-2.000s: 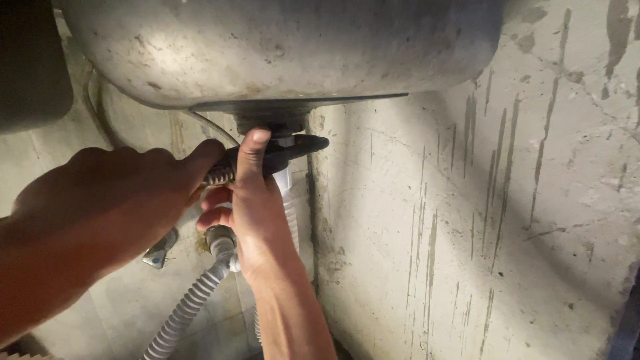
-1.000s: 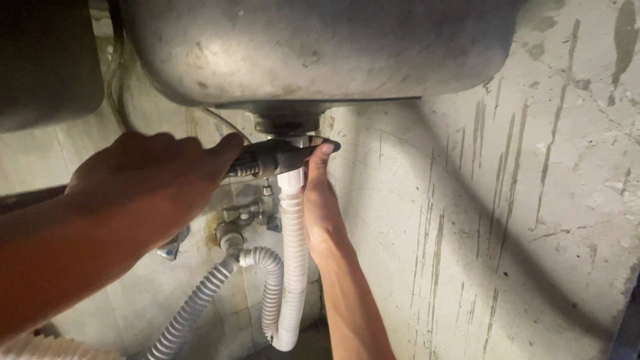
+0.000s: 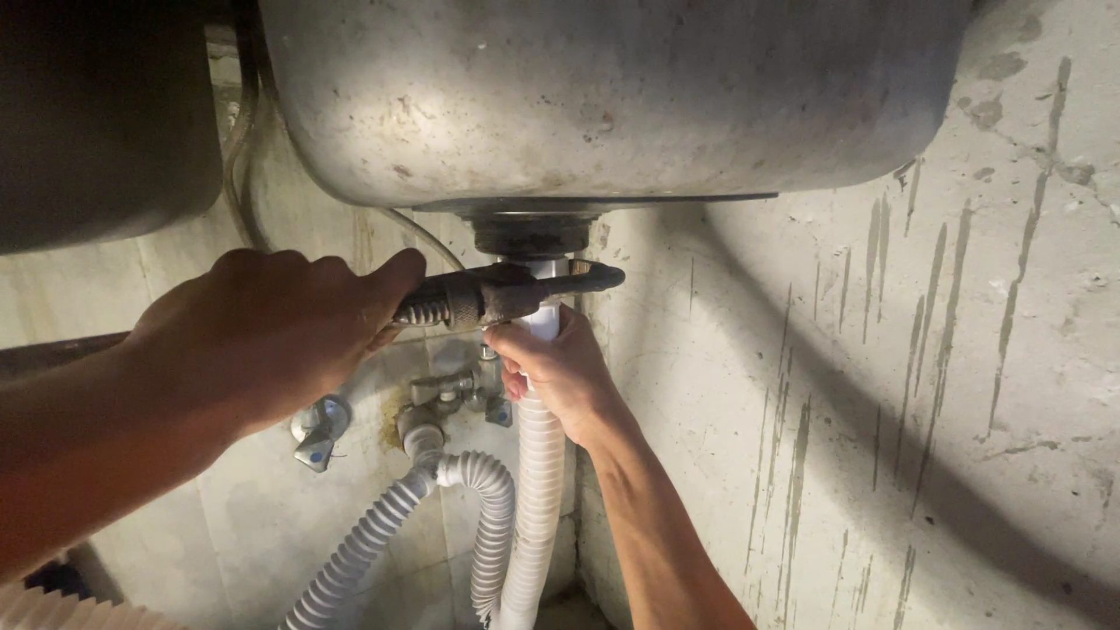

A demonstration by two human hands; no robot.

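Observation:
A pipe wrench (image 3: pixel 512 293) lies sideways, its jaws around the white pipe fitting (image 3: pixel 544 269) just under the black drain nut (image 3: pixel 532 234) of a steel sink bowl (image 3: pixel 612 105). My left hand (image 3: pixel 289 324) is closed on the wrench's handle, left of its threaded part. Beneath the jaws, my right hand (image 3: pixel 556 363) grips the top of the white corrugated drain hose (image 3: pixel 538 481), thumb to the left. Whether the jaws touch the fitting on both sides cannot be told.
A second dark sink bowl (image 3: pixel 96 122) is at the upper left. Behind are an angle valve (image 3: pixel 318 442), pipe fittings (image 3: pixel 442 389) and grey corrugated hoses (image 3: pixel 367 538). A thin supply hose (image 3: pixel 234 166) runs down between the bowls. A stained wall (image 3: pixel 875 350) stands at the right.
My right hand has gone from the wrench's jaw end down to the top of the white hose. The wrench now sits around the fitting, with my left hand still on it.

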